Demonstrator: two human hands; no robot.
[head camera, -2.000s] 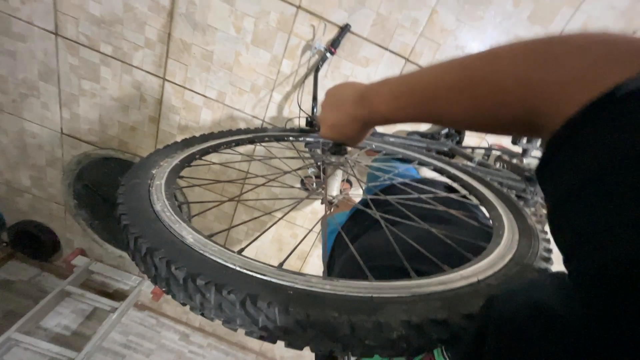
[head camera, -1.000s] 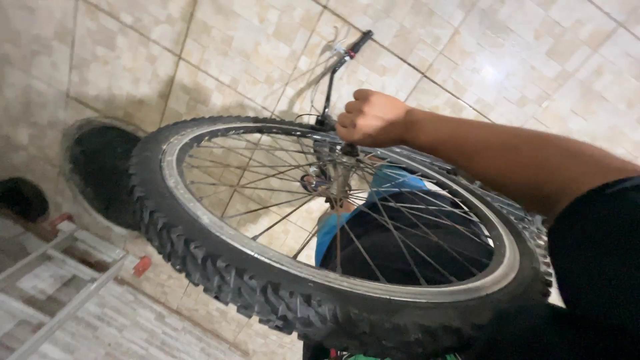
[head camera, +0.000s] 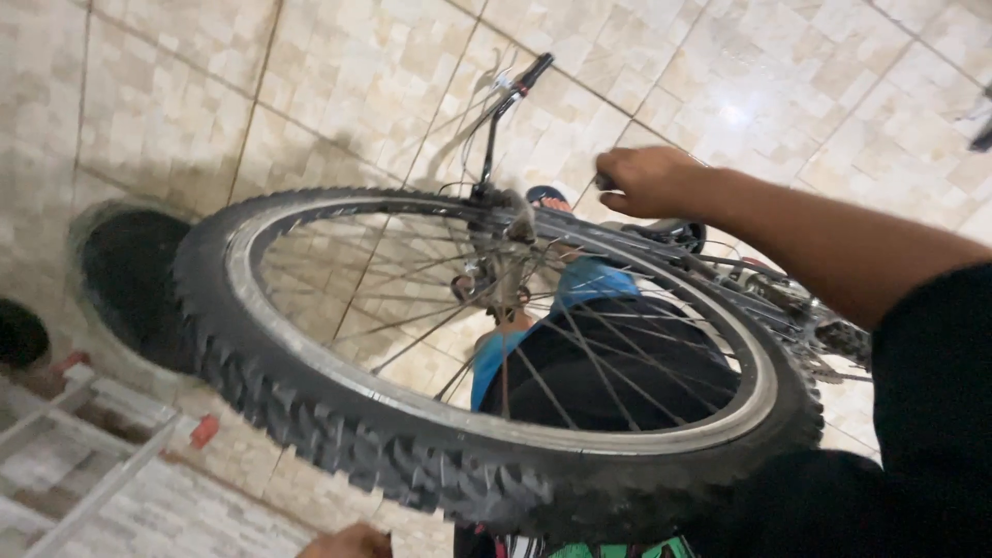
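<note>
A bicycle wheel (head camera: 310, 364) with a knobby black tire and silver rim spans the middle, tilted, still beside the bicycle. My right hand (head camera: 647, 182) is raised off the wheel, to the right of the hub axle end (head camera: 521, 225), its fingers closed on a small dark object (head camera: 604, 183) mostly hidden by them. Only part of my left hand (head camera: 349, 541) shows at the bottom edge, below the tire; its grip is cut off. The handlebar (head camera: 496, 124) extends beyond the wheel near the floor. Right of the wheel, the chain and drivetrain (head camera: 833, 341) are partly hidden by my arm.
An aluminium ladder (head camera: 116, 473) with red feet lies at the lower left. Near it are a round dark thing (head camera: 19, 333) and a dark oval area on the tiled floor (head camera: 349, 85). A sandaled foot (head camera: 549, 198) and blue-and-black clothing (head camera: 612, 364) show past the wheel.
My right hand has left the hub axle end and moved right, away from it. Part of my left hand now shows at the bottom edge.
</note>
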